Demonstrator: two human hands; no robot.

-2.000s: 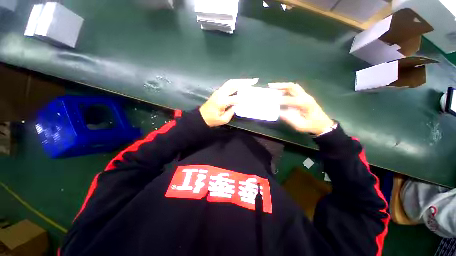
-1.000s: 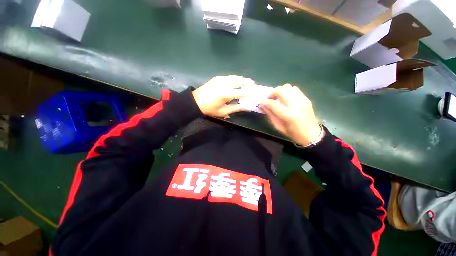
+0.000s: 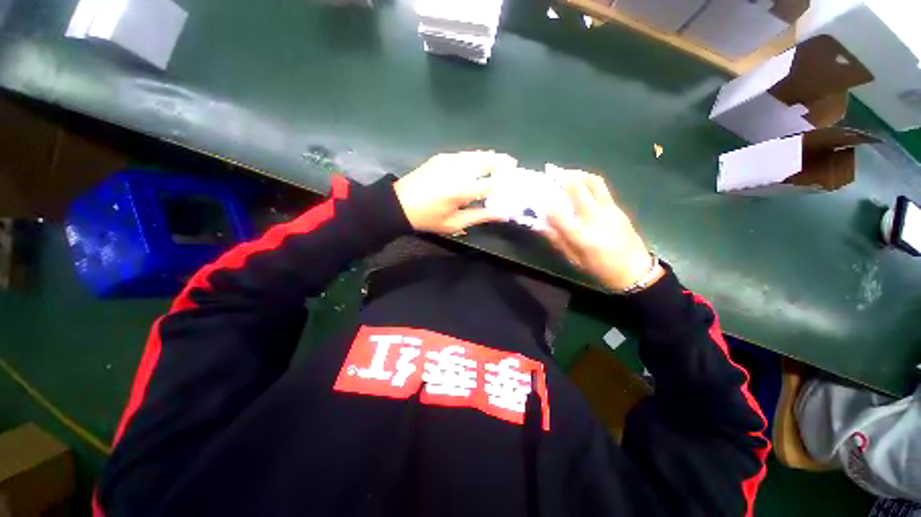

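Note:
A small white carton [image 3: 525,196] is held between both hands just over the front edge of the green bench. It is overexposed, and the fingers hide much of it. A small dark spot shows on its near side. My left hand [image 3: 454,192] grips its left end. My right hand [image 3: 596,227] is on its right end, with the fingers bent over it. I cannot tell whether its flaps are open or shut.
Two open cartons [image 3: 759,162] stand at the right, brown inside. A leaflet stack [image 3: 457,28] is at the top middle. Closed cartons [image 3: 129,28] are at the far left. A product [image 3: 904,224] lies at the right edge. A blue stool [image 3: 151,232] and a person's grey sleeve [image 3: 863,434] show below the bench.
Both hands have closed in around the white carton, which showed more of its face two seconds ago. A small yellowish scrap now lies on the bench left of the open cartons.

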